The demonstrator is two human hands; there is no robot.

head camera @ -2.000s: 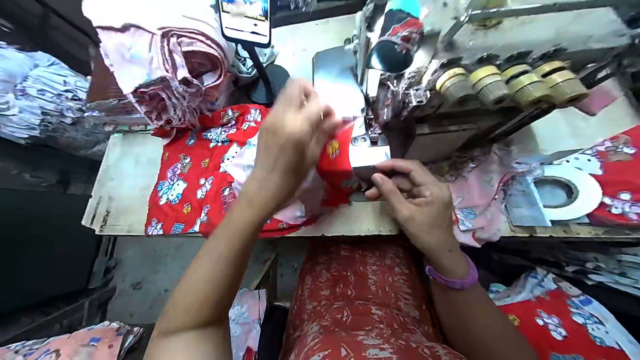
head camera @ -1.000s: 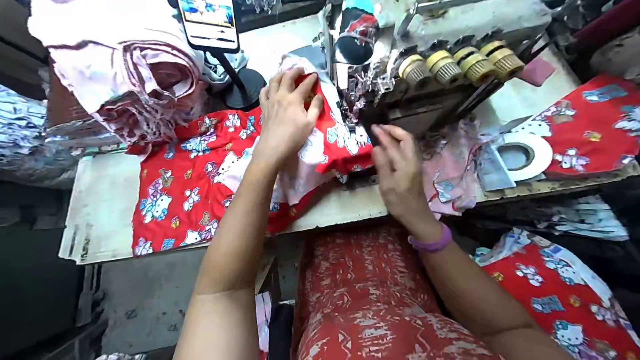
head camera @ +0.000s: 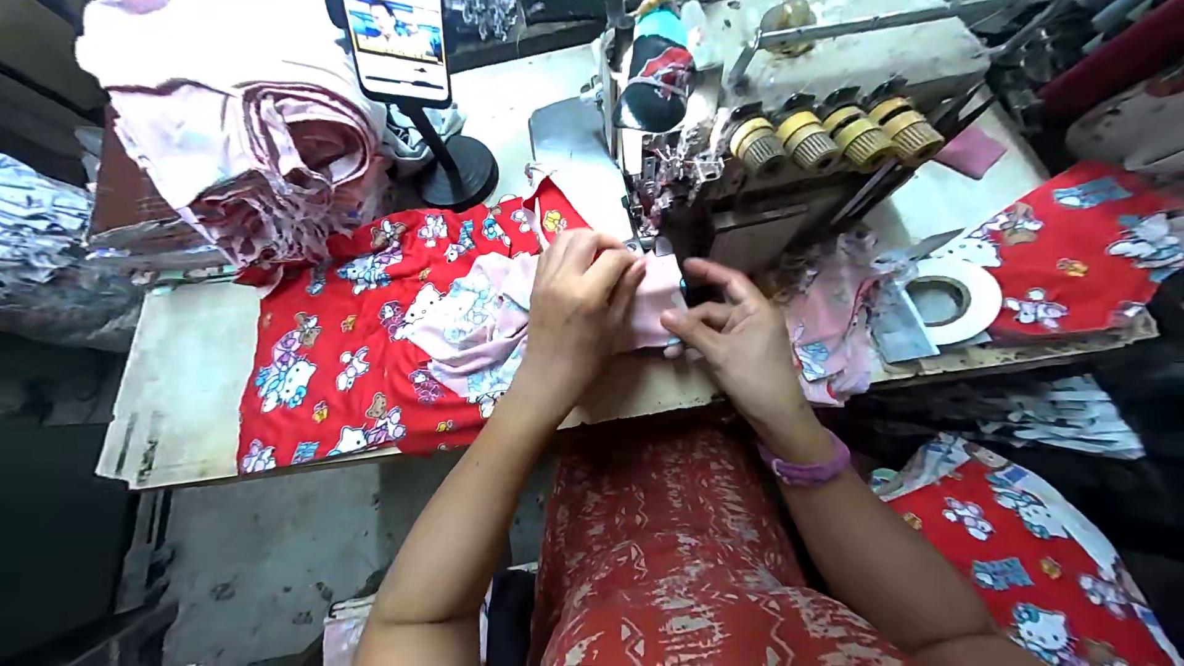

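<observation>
Red printed fabric lies across the left of the worktable, with pink printed fabric over it. My left hand pinches the pink fabric near the front of the overlock sewing machine, its fingertips drawn together. My right hand grips the right edge of the same pink fabric between thumb and fingers. Both hands are just below the machine's needle area, which threads and metal parts partly hide. A purple band circles my right wrist.
Behind the red fabric stand a phone on a round-based stand and a pile of pink fabric. Right of the machine are pink fabric, a white tape roll and more red fabric. Yellow tension knobs line the machine.
My left hand has come down and to the right from the fabric beside the machine. My right hand has taken hold of the fabric edge. Pink fabric now shows between the hands.
</observation>
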